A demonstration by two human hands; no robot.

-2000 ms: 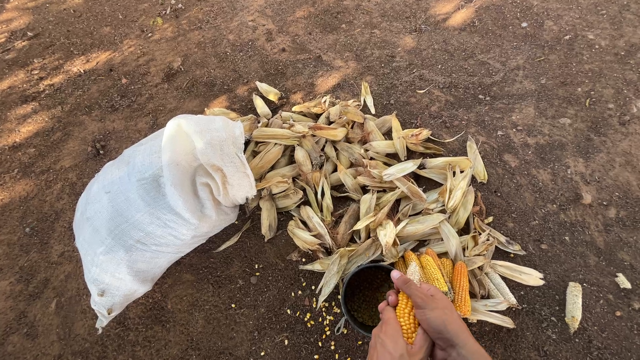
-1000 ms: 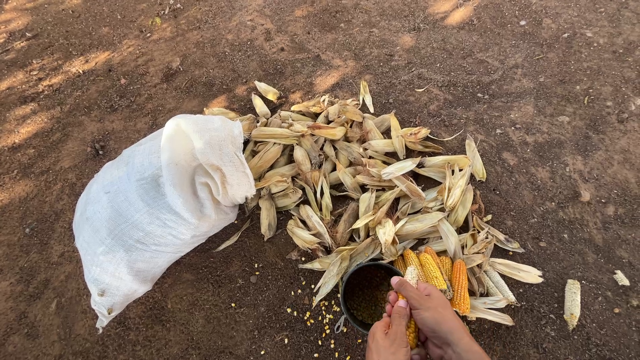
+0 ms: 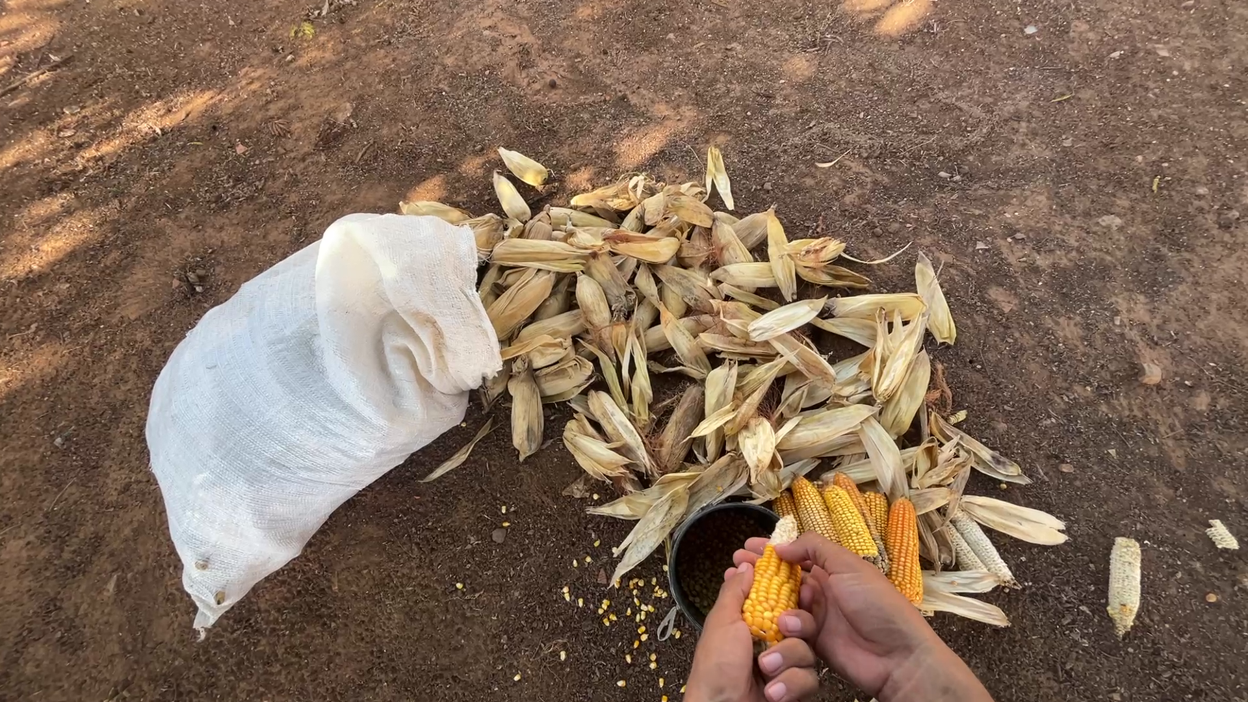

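My left hand (image 3: 731,634) and my right hand (image 3: 848,609) together hold one yellow ear of corn (image 3: 772,593), low in the view. Its upper tip is pale, bare cob, while the rest bears kernels. Just behind and left of the fingers stands a dark round pot (image 3: 687,575) with kernels inside, its right rim partly hidden by my hands. Several husked ears of corn (image 3: 846,522), yellow to orange, lie beyond my right hand against the dry husks.
A large heap of dry corn husks and ears in husk (image 3: 682,341) spreads across the middle. A white woven sack (image 3: 312,390) lies at its left. Loose kernels (image 3: 634,614) are scattered left of the pot. Bare cobs (image 3: 1124,585) lie on the soil at right.
Both hands have shifted around the held ear, and its yellow kernelled side now shows more between them than one second ago. The pot, heap and sack have not moved.
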